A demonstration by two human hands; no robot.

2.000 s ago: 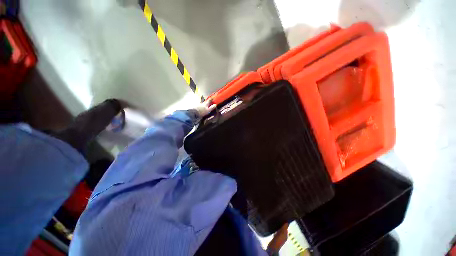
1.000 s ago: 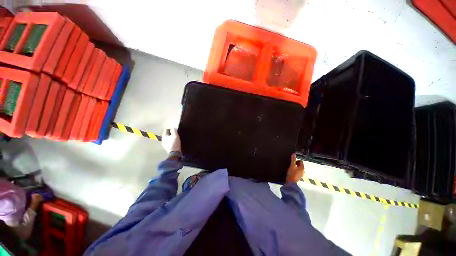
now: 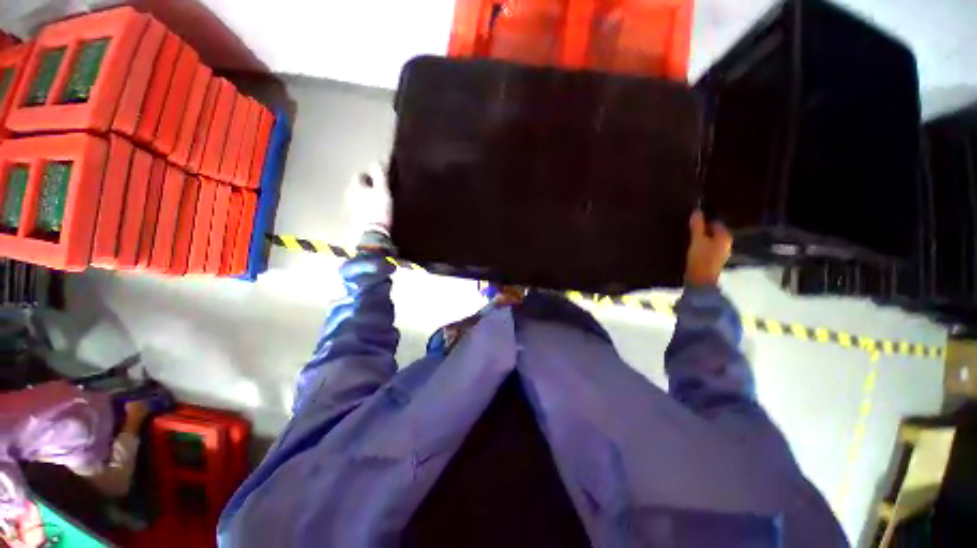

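A black tote (image 3: 546, 177) is held in front of me, its broad flat face towards the camera. My left hand (image 3: 372, 201), in a white glove, grips its left edge. My right hand (image 3: 707, 248), which looks bare, grips its right edge near the lower corner. The fingers are partly hidden by the tote. An orange-red foam tray (image 3: 627, 34) with two pockets shows beyond the tote's far edge, partly covered by it and cut off by the frame.
Black totes (image 3: 852, 128) stand at the right. Stacked red foam trays (image 3: 80, 203) holding green boards stand at the left above a blue edge. Yellow-black tape (image 3: 793, 330) crosses the floor. A person in a pink sleeve (image 3: 54, 428) is at the lower left near more red trays (image 3: 193, 460).
First the tote was tilted at an angle with my right hand unclear. Now both hands hold it at its sides, and it sits higher in view and looks larger than a second ago.
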